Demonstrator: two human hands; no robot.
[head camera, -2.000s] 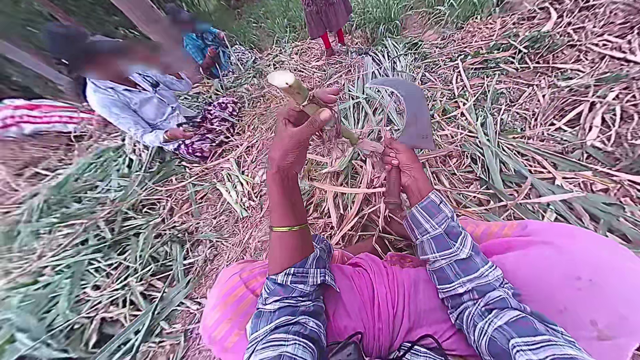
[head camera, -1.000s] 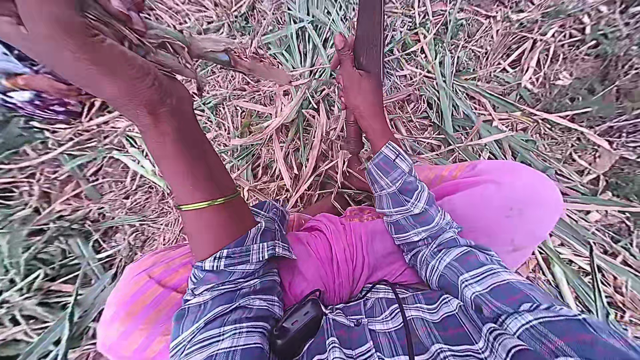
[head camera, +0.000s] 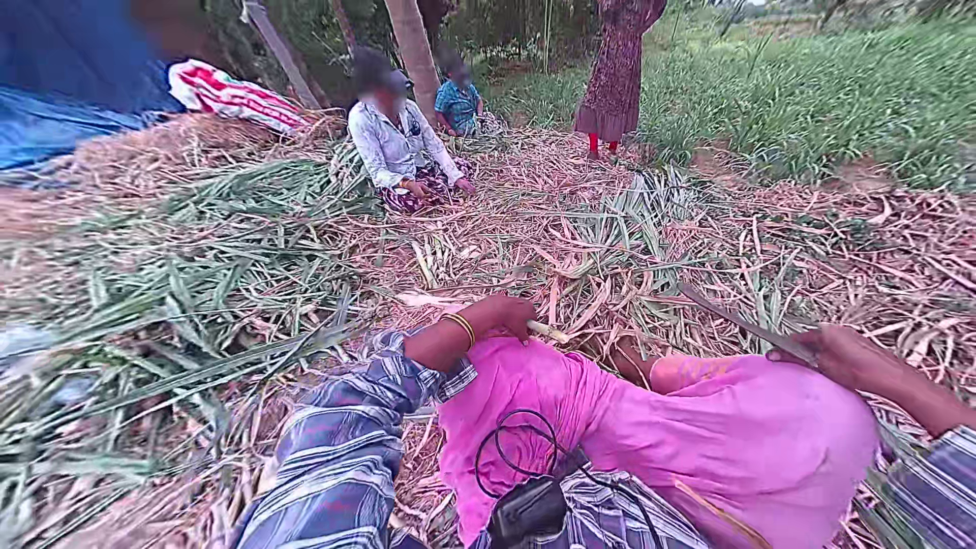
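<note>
My left hand [head camera: 505, 316], with a yellow bangle at its wrist, is closed around a short piece of pale cane stalk [head camera: 547, 332] just above the pink cloth over my lap. Out to the right, beside my knee, my right hand [head camera: 835, 358] grips a sickle-like knife; its dark blade [head camera: 743, 324] points up and left over the dry leaves. The handle is hidden in the hand. Several pale cut stalks [head camera: 427, 263] lie on the litter ahead of me.
Green cut leaves [head camera: 236, 267] cover the ground at left. A person in a light shirt [head camera: 396, 145] sits ahead, another in teal [head camera: 457, 104] sits behind, and a person [head camera: 610, 84] stands farther right. A red-and-white sack [head camera: 236, 95] and blue tarpaulin [head camera: 69, 84] are at back left.
The knife hand has moved out to the right, away from the other hand. My left hand, raised with a stalk two seconds ago, is now low by my lap. The view has swung up.
</note>
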